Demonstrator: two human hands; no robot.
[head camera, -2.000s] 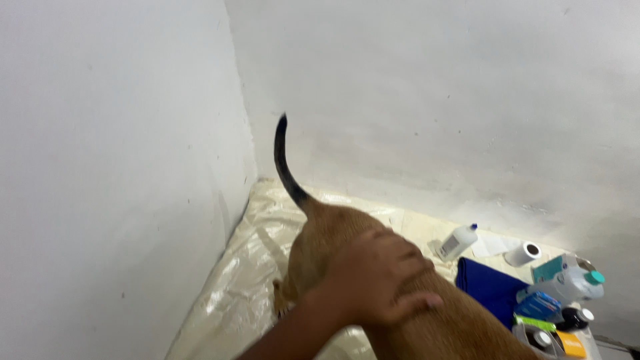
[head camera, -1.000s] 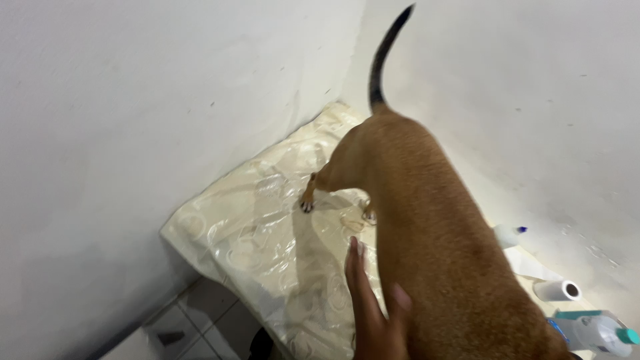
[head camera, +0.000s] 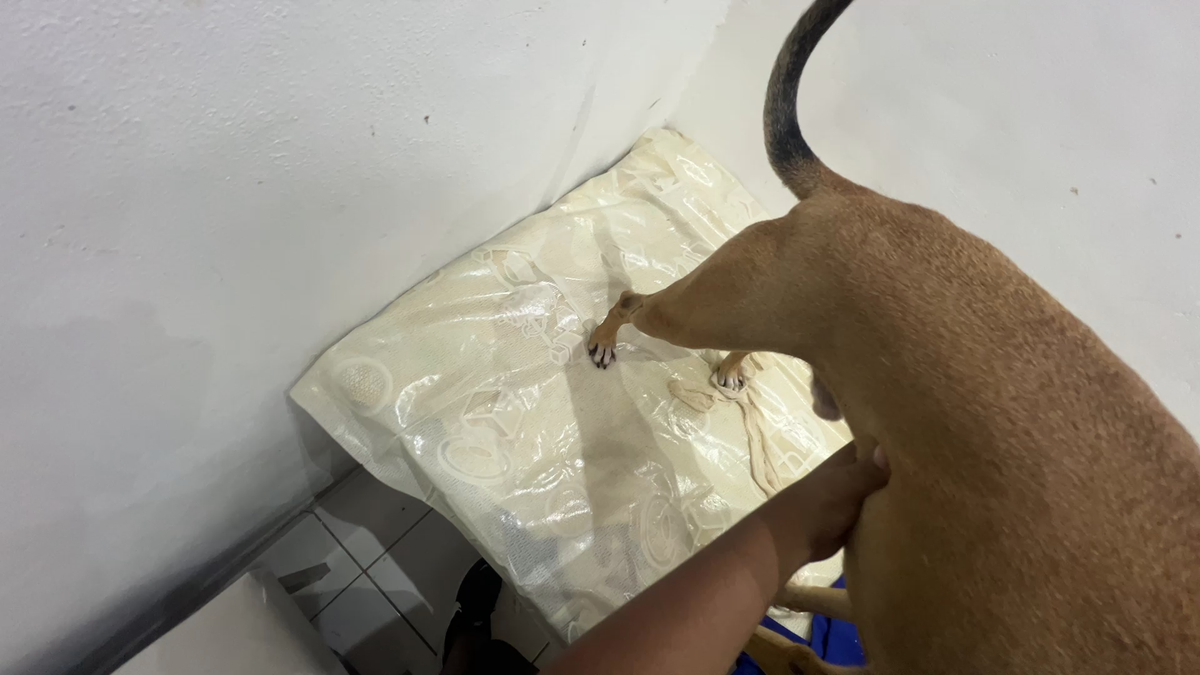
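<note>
A short-haired brown dog (head camera: 994, 403) with a dark raised tail stands on a cream, patterned plastic-covered pad (head camera: 525, 412). Its hind paws rest on the cover, one of them beside a wrinkled fold in the plastic. From the bottom of the view my left forearm reaches up and right, and my left hand (head camera: 848, 502) is pressed against the dog's underside, in front of the hind leg. The fingers are mostly hidden by the body. The dog's head is out of view, and so is my right hand.
White walls (head camera: 234, 187) meet behind the pad. Blue material (head camera: 839, 639) lies under the dog's front legs at the bottom. Down on the tiled floor (head camera: 375, 553) is a black shoe (head camera: 476, 595), and a white object (head camera: 225, 633) sits at the lower left.
My left hand has gone from the dog's back to its underside. The view has swung so that more of the pad and floor shows and the bottles are out of sight.
</note>
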